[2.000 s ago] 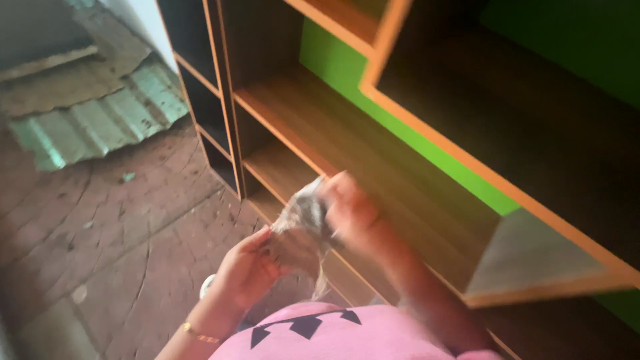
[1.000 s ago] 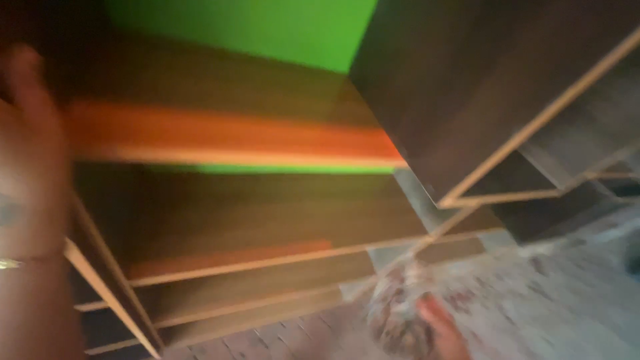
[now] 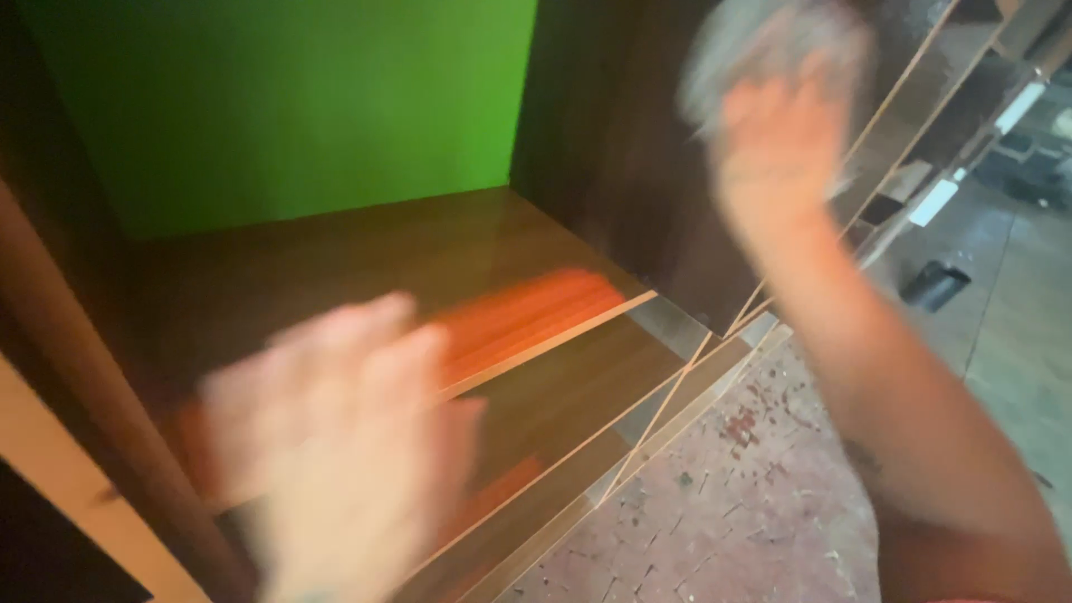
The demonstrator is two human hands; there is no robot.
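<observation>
My right hand, blurred at the upper right, holds a crumpled greyish-white cloth or plastic sheet against or close to the dark side panel of a wooden shelf unit. My left hand, also blurred, is at the lower left with its palm down, above or at the front edge of a brown wood-grain shelf board. Nothing shows in it, and its fingers look only slightly apart. Behind the shelf board stands a bright green back panel.
More shelf boards lie below. An upright post stands at the left. The reddish tiled floor has debris on it, and a dark cylindrical object lies on the floor at the right.
Two seconds ago both hands were together at the crumpled material in front of the shelves. Since one second ago my right hand has risen with it from low in front of the shelves. The view has swung strongly.
</observation>
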